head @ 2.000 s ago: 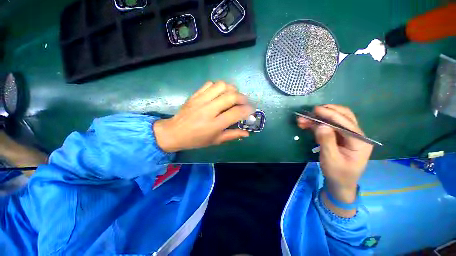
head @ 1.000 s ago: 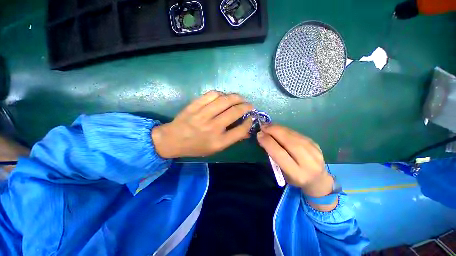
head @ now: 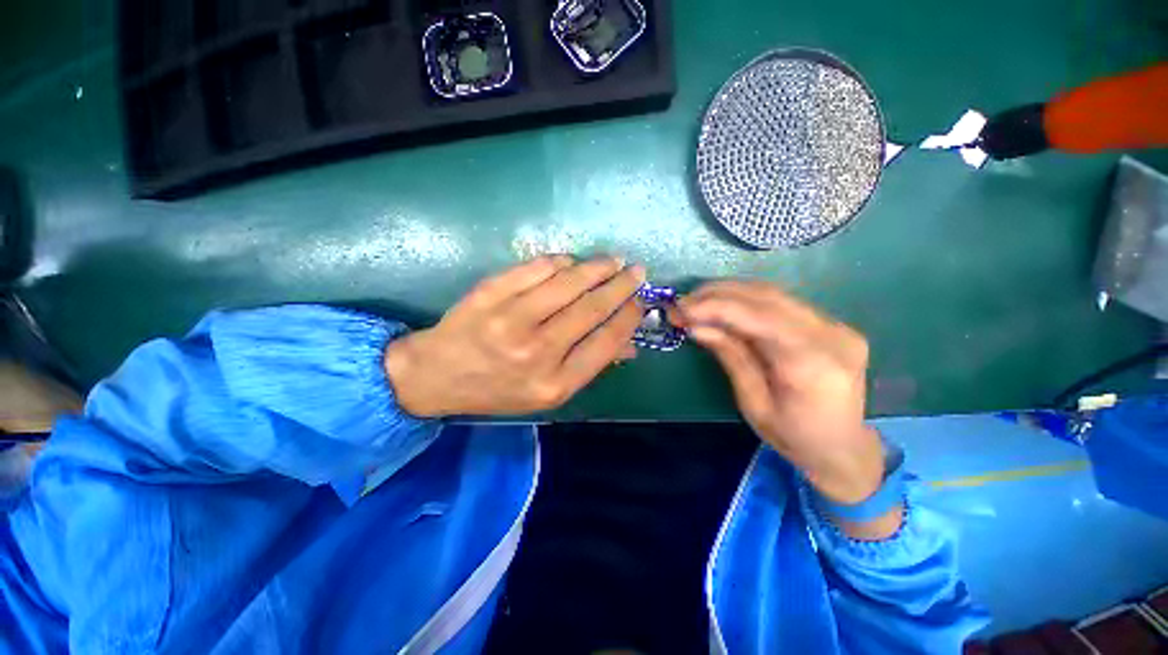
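Note:
A watch case [head: 658,323] with a silver rim and dark inside lies on the green mat near its front edge, between my hands. My left hand [head: 532,335], bare, is flat and low with its fingertips on the case's left side, steadying it. My right hand [head: 788,365], bare with a blue band at the wrist, has thumb and index fingertips together at the case's right side. Tweezers do not show clearly; whether the right fingers hold something is hidden.
A black foam tray [head: 384,122] at upper left holds watch cases [head: 468,56]. A round screw dish [head: 792,150] lies right of centre. An orange electric screwdriver [head: 1108,118] hangs at upper right over white torn patch. A clear plastic bag [head: 1137,237] and a cord are at the right edge.
My right hand came from the right with tweezers to the case, then shifted slightly right; the tweezers no longer show clearly. The left hand stayed at the case. The screwdriver swung lower.

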